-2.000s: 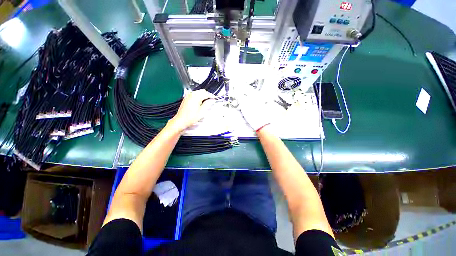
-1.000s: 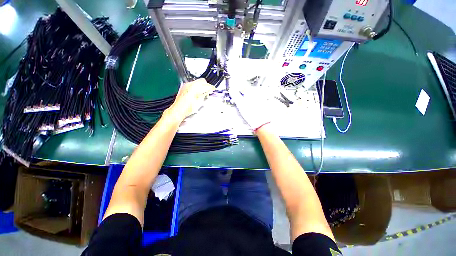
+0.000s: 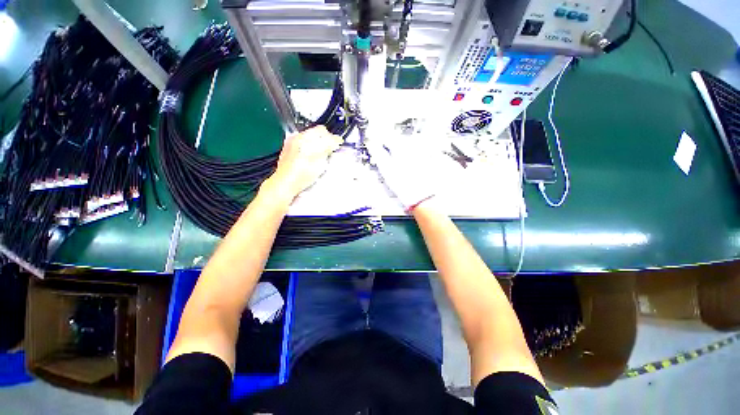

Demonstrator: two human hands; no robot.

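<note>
My left hand [image 3: 307, 160] is under the left side of the machine head [image 3: 363, 65], its fingers closed on a dark cable end [image 3: 349, 146]. My right hand [image 3: 403, 180], in a white glove, reaches to the same spot from the right; its fingertips are washed out against the white base plate [image 3: 479, 194], and what they hold cannot be told. A small metal fixture [image 3: 367, 154] shows partly between the fingertips. The curved black cable bundle [image 3: 215, 182] lies left of the machine, its ends fanned below my left hand.
A black cable pile with white bands [image 3: 81, 138] lies far left. Small dark tweezers or pliers [image 3: 460, 155] lie on the plate. The control box [image 3: 495, 89], phone [image 3: 535, 150] and white cord stand right. Boxes [image 3: 89, 324] and a blue bin [image 3: 286, 332] are below the edge.
The view has shifted slightly, so the bench items sit a little further left. Both hands stay at the fixture, with my left hand's fingers slightly changed in pose.
</note>
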